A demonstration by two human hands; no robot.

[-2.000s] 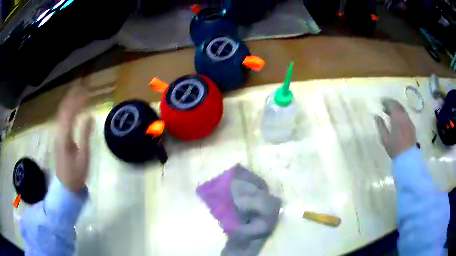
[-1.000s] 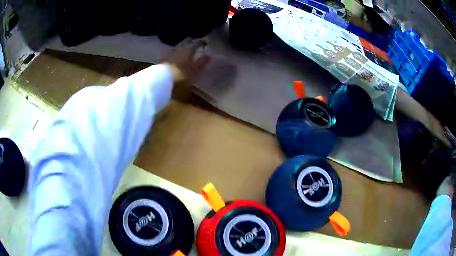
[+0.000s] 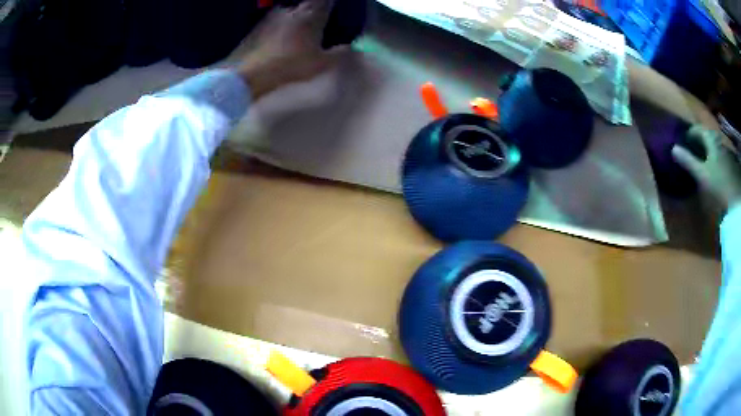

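My left hand (image 3: pixel 284 41) is at the top left, blurred, its fingers beside a dark round speaker (image 3: pixel 344 23) cut off by the top edge; whether it grips is unclear. My right hand (image 3: pixel 708 162) is blurred at the right edge, its fingers at a dark purple round thing (image 3: pixel 670 154); a hold cannot be made out. Two navy speakers, one (image 3: pixel 465 183) with an orange strap and another (image 3: pixel 548 118), touch on the grey sheet. A nearer navy speaker (image 3: pixel 426 325) shows its ringed logo cap and orange strap.
A red speaker (image 3: pixel 374 375) and a black one (image 3: pixel 199 386) are cut off at the bottom. A dark purple speaker (image 3: pixel 630 378) lies lower right. Brown cardboard (image 3: pixel 284 244) spans the bench. Printed sheets (image 3: pixel 520 32) and a blue crate (image 3: pixel 666 28) are behind. Another person's forearm (image 3: pixel 662 89) shows upper right.
The view has swung from the bench top to its far side. My left hand has reached farther, to the dark speaker. My right hand has come to the purple thing. A purple speaker now shows lower right.
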